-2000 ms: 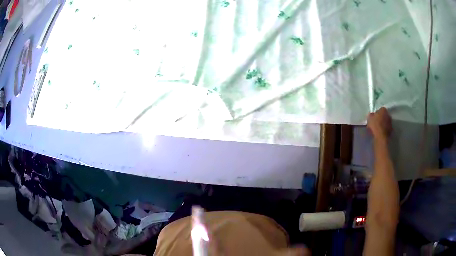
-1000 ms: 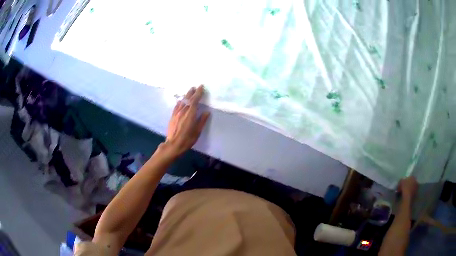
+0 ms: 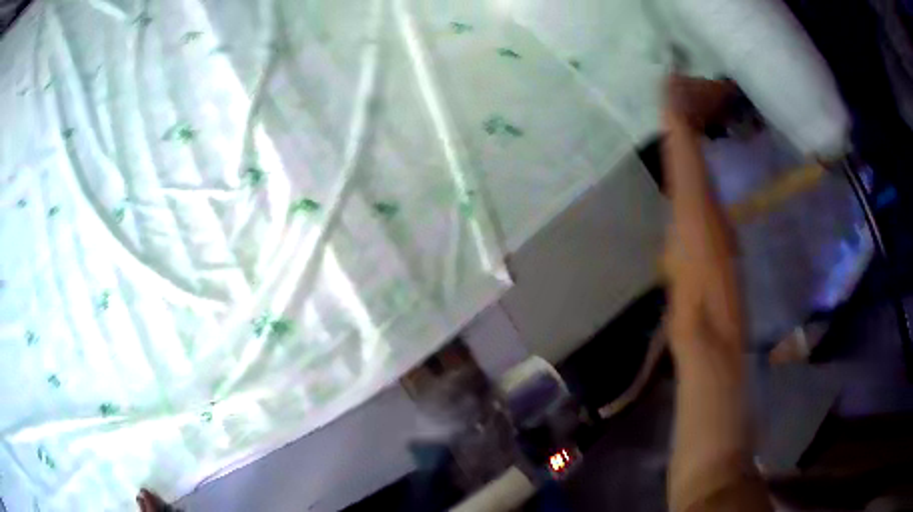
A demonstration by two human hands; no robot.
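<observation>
The thin pale fabric with green sprigs (image 3: 385,150) spreads over the left and upper middle, with long folds and a slanting front edge. My right hand (image 3: 701,102) is at its right end, beside the white fabric roll (image 3: 776,70). The hand is dark and blurred, and whether it pinches cloth cannot be told. My left hand (image 3: 152,501) shows only fingertips at the fabric's front edge at bottom left; the picture's edge cuts off the rest.
The pale table (image 3: 591,265) shows below the fabric edge. A device with red lit digits (image 3: 559,461) and a white cylinder (image 3: 496,492) are at bottom centre. A yellow-tan stick (image 3: 781,192) lies right of my right forearm. A beige strip hangs left of the forearm.
The view has turned right. My right hand has left the front edge spot and reached farther right, to the roll. My left hand, earlier flat at the fabric edge, is now mostly out of view.
</observation>
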